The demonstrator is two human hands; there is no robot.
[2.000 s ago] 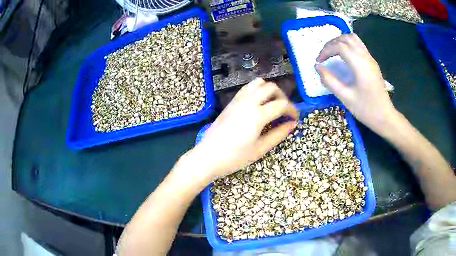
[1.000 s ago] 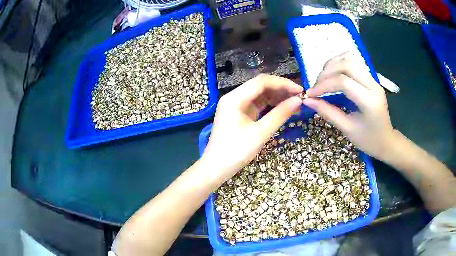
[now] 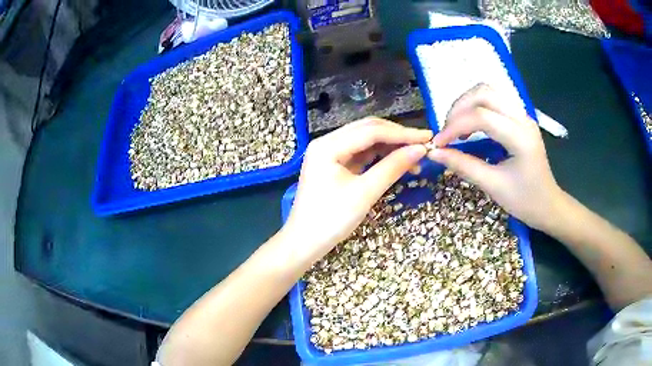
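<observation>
My left hand (image 3: pixel 350 175) and my right hand (image 3: pixel 504 157) meet fingertip to fingertip above the back edge of the near blue tray (image 3: pixel 529 286). A tiny metal piece (image 3: pixel 430 146) is pinched between their thumbs and forefingers, mostly hidden by the fingertips. Whether a white insert is with it cannot be told. The near tray holds many loose gold-silver metal pieces (image 3: pixel 415 279). The small blue tray (image 3: pixel 419 64) with white inserts (image 3: pixel 465 68) lies behind my right hand, which covers its front part.
The press base (image 3: pixel 361 91) with its round seat stands at centre back. A large left tray (image 3: pixel 107 168) holds metal pieces. A fan (image 3: pixel 221 6), a clear bag of parts (image 3: pixel 547 13), a red bin (image 3: pixel 620 14), a far-right tray (image 3: pixel 629 68) and a white strip (image 3: pixel 552 125) also show.
Two seconds ago my hands were apart, the right over the white inserts. They came together by one second ago and remain joined at the fingertips, now slightly lower.
</observation>
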